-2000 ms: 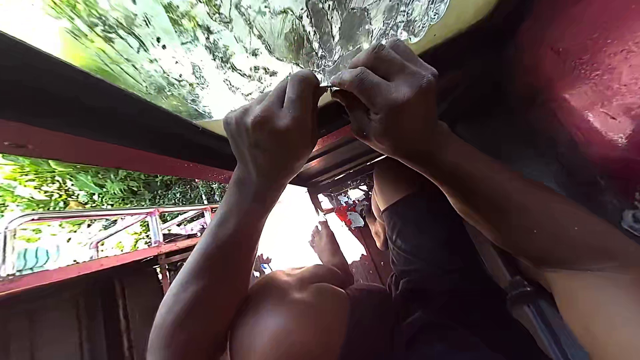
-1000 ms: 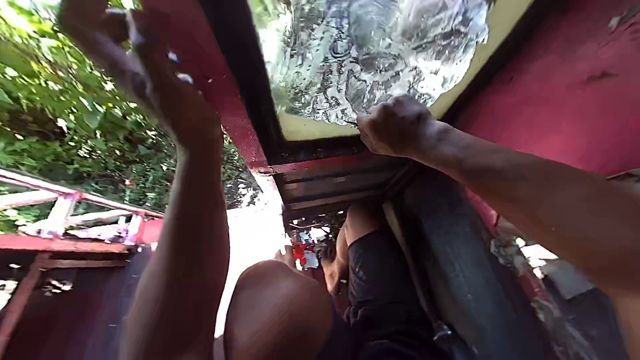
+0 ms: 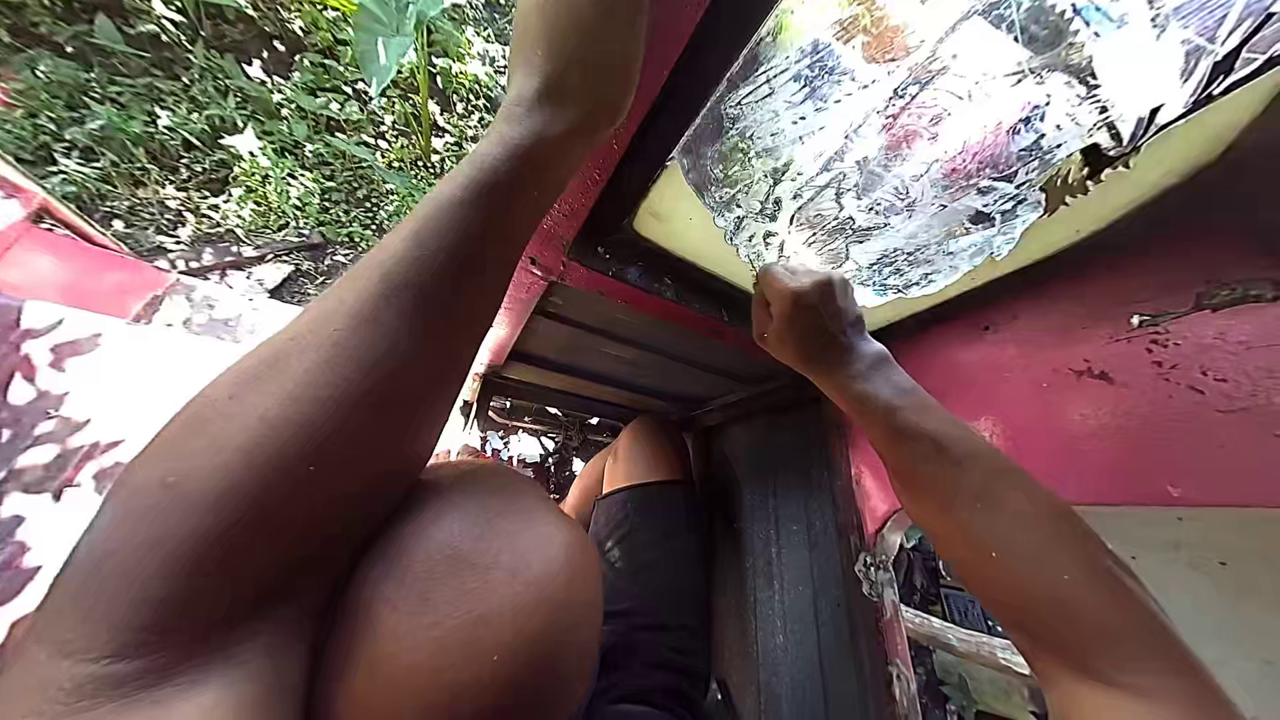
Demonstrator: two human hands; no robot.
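My right hand (image 3: pixel 808 318) is closed at the lower edge of a clear, wrinkled plastic-like sheet (image 3: pixel 860 150); whatever is between its fingers is hidden. The sheet has a ragged edge and lies over a pale yellow border (image 3: pixel 690 215) within a black frame (image 3: pixel 640 200). My left forearm reaches up past the frame's left side, and its wrist is at the top edge of the view. The left hand itself is out of view.
A red painted panel (image 3: pixel 1120 400) with chipped spots is at the right. Below the frame are dark slats (image 3: pixel 620 340) and a long black surface (image 3: pixel 775 560) beside my legs. Green plants (image 3: pixel 300 150) grow outside at the upper left.
Two seconds ago both hands were together at the sheet's edge. The left hand has come away from it and out of view at the top; the right stays at the edge. The view has shifted.
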